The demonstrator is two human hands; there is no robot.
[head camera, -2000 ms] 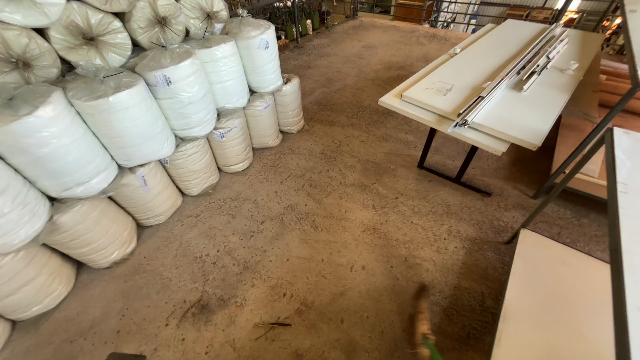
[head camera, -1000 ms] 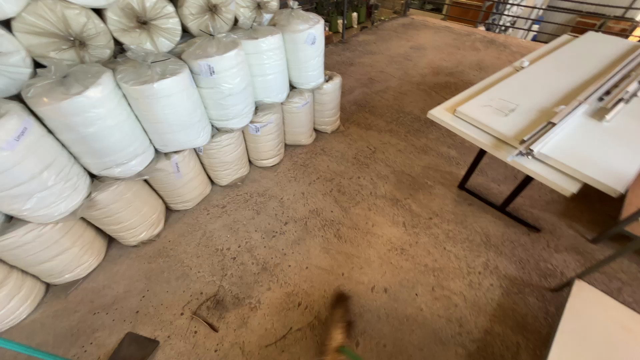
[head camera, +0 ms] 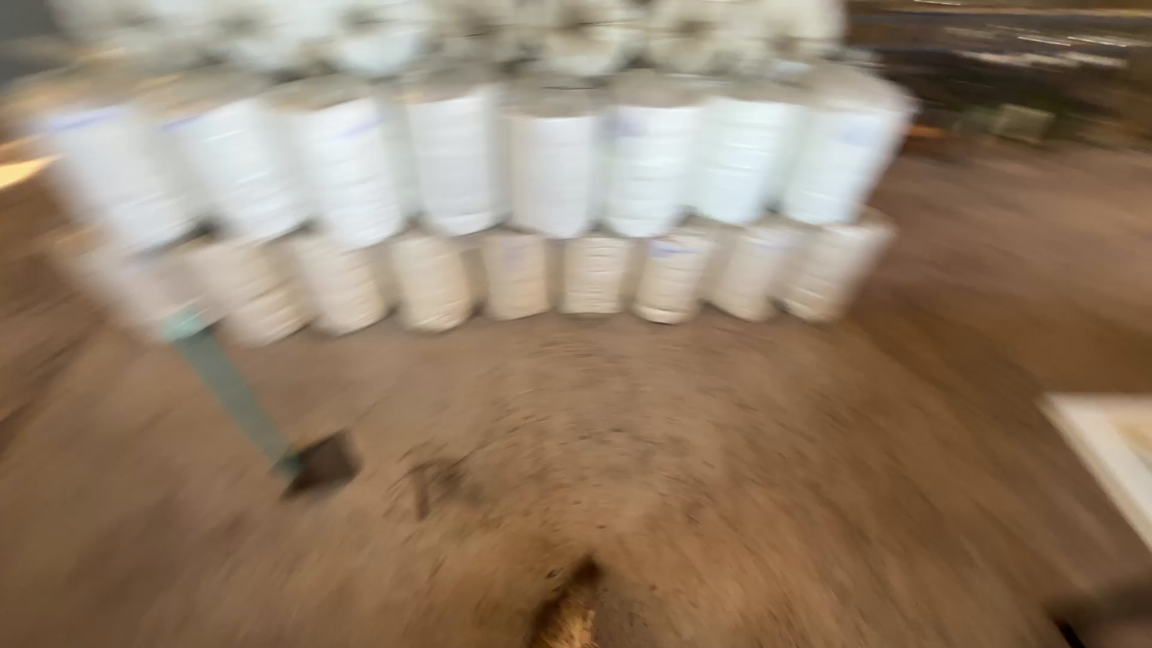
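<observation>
Neither my left hand nor my right hand shows in the blurred head view. A green strip or handle slants down across the floor at the left, ending at a dark flat piece. Small dark debris lies to the right of that piece. At the bottom middle a blurred brownish thing rises into view; what it is I cannot tell.
Plastic-wrapped white rolls stand in a row over smaller beige rolls, with more rolls lying on top. Brown floor spreads before them. A pale board juts in at the right edge.
The view has swung far to the left. The white-topped table has left the view, and the green strip with the dark piece now shows more fully.
</observation>
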